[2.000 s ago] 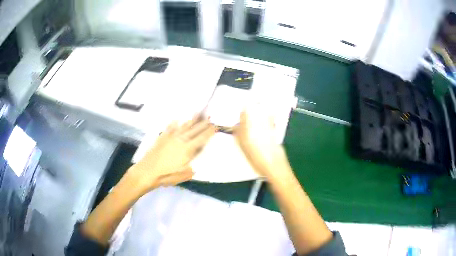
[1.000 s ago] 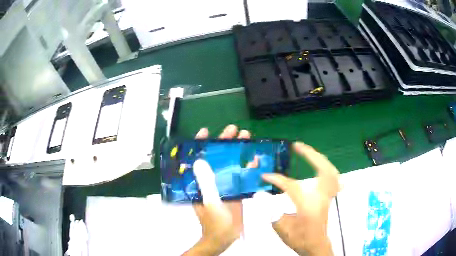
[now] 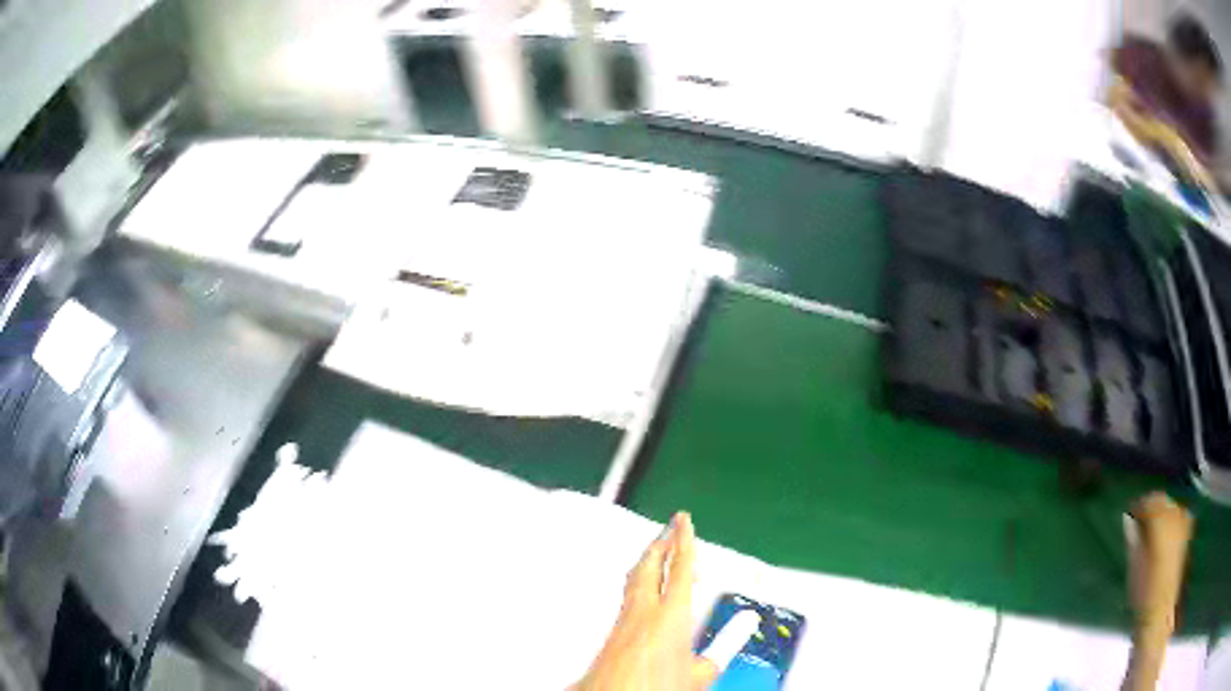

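Note:
My left hand (image 3: 655, 614) is at the bottom centre, partly cut off by the picture's edge. Its thumb wears a white finger cot and lies over a dark phone middle frame (image 3: 776, 629) with blue protective film, which is also cut off below. The hand holds this frame over the white near-edge sheeting (image 3: 446, 567). My right hand (image 3: 1157, 581) is at the far right over the green belt, blurred; whether it holds anything cannot be told. Two bare frames, one (image 3: 280, 247) further left and one (image 3: 493, 188) nearer the middle, lie on the white feed table (image 3: 554, 378).
A black blister tray (image 3: 932, 324) with yellow-orange spots stands on the green conveyor belt (image 3: 797, 446). White-edged stacked trays (image 3: 1195, 351) are right of it. White finger cots or gloves (image 3: 270, 527) lie at left beside the metal machine (image 3: 203, 419). Another person (image 3: 1161, 81) is at upper right.
My hands have parted: the right has left the filmed frame and gone far right, while the left holds it lower in view. The camera view has turned, shifting the tray rightward.

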